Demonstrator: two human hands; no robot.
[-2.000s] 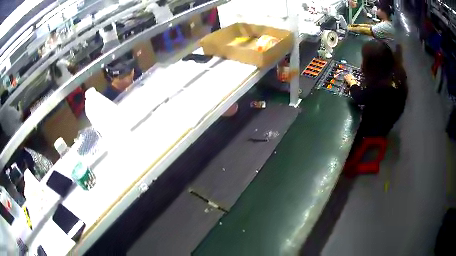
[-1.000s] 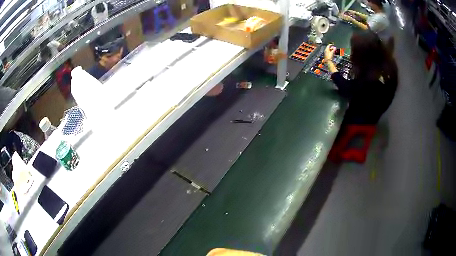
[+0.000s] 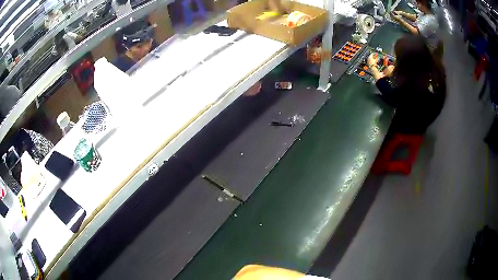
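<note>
Neither of my hands can be made out. A blurred yellow-orange shape is cut off by the bottom edge, and I cannot tell what it is. Nearest in front of me are the green bench strip and the dark grey surface to its left. A thin dark stick with a pale middle lies on the grey surface, near the green strip. A short black strip lies farther up, beside small pale bits.
The raised white shelf holds dark phones, a green-labelled container and a cardboard box. A metal post stands at its edge. A seated person works at trays; a red stool stands below.
Since the first frame the view has shifted; the yellow-orange shape has come in at the bottom edge. The far seated person's hands have moved over the trays.
</note>
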